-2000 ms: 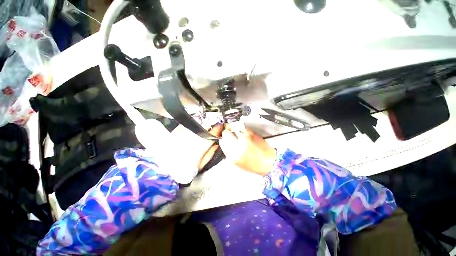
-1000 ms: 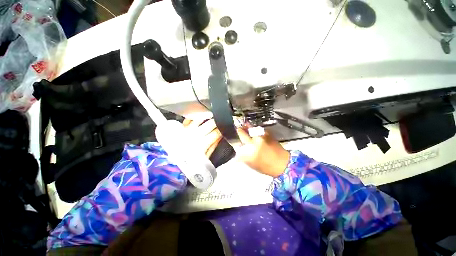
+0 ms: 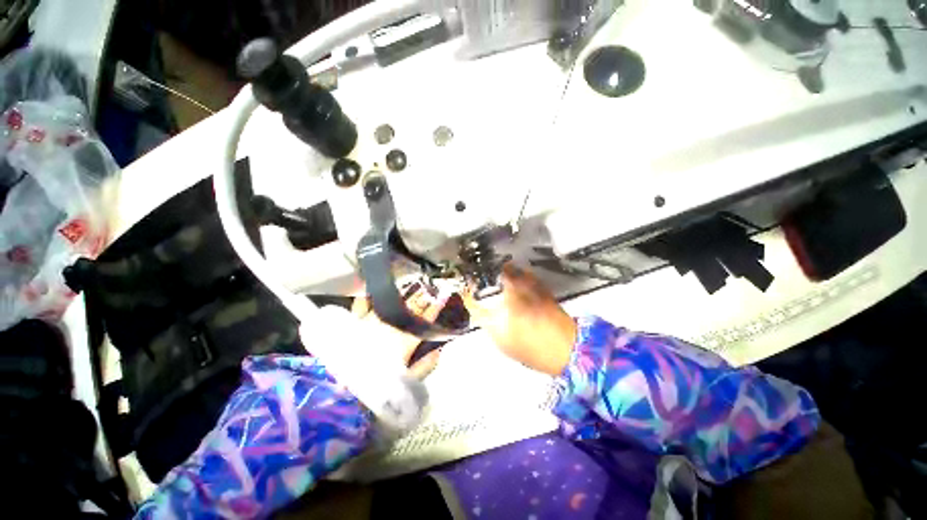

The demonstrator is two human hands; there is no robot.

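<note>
The black and camouflage panel [image 3: 193, 325] lies on the white table left of the sewing machine [image 3: 529, 132], its right part reaching under the lamp toward the needle area [image 3: 478, 259]. My left hand [image 3: 412, 320] is on the black material left of the needle, largely covered by the lamp head [image 3: 371, 371] and the curved guard [image 3: 381, 274]. My right hand [image 3: 523, 317] is at the near right of the needle, its fingertips at the presser foot. Glare and the machine parts hide what the fingertips hold.
Black webbing strips [image 3: 712, 254] and a dark, red-edged case [image 3: 846, 225] lie right of the needle, by the machine's front panel. A slim dark tool [image 3: 590, 266] lies near the needle. A plastic bag with red print [image 3: 56, 193] is at the left. The printed ruler [image 3: 803, 310] runs along the front edge.
The camera view has shifted and tilted, showing more of the machine top. Both hands stay at the needle area. My left hand is more hidden behind the lamp and guard than one second ago.
</note>
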